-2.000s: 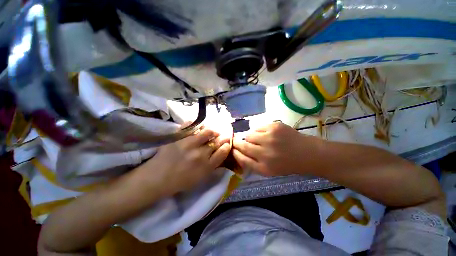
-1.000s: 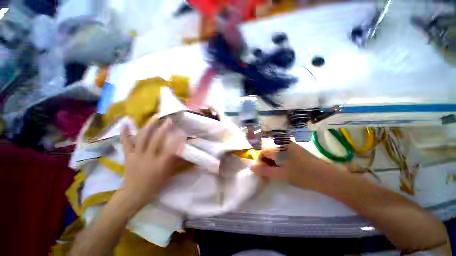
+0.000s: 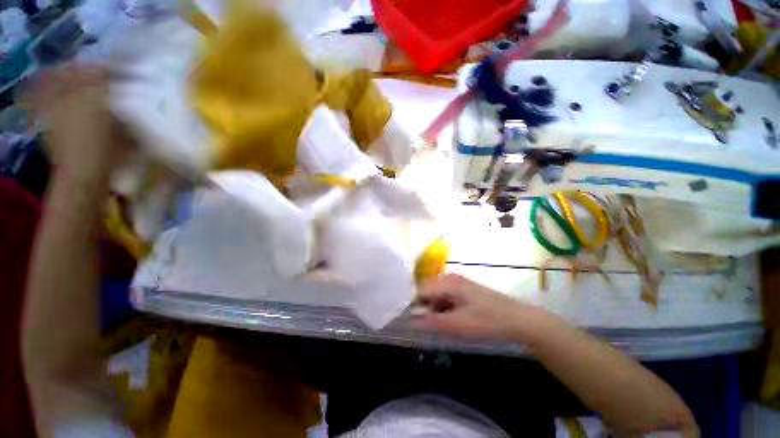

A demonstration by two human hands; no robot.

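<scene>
The white fabric panels [image 3: 363, 248] and mustard fabric panels [image 3: 252, 90] lie and hang in loose folds across the left and middle of the table, left of the needle area. My right hand [image 3: 457, 306] is at the table's front edge, fingers closed at the lower right corner of the cloth, by a small mustard part. My left hand [image 3: 77, 103] is raised at the far left, blurred, beside the lifted cloth; its fingers and grip are unclear. The sewing machine [image 3: 616, 171] stands at the right, its presser foot area [image 3: 506, 204] apart from the cloth.
Green [image 3: 552, 227] and yellow loop handles [image 3: 583, 221] lie right of the needle, beside stringy scraps [image 3: 635, 248]. A red basket [image 3: 440, 30] is behind. A navy tassel [image 3: 513, 98] and pink strip [image 3: 453, 111] hang at the head. The silver table edge [image 3: 257, 316] runs in front.
The cloth has moved away from the needle and is spread and lifted to the left. My left hand has moved far left and up. My right hand has moved down to the table's front edge.
</scene>
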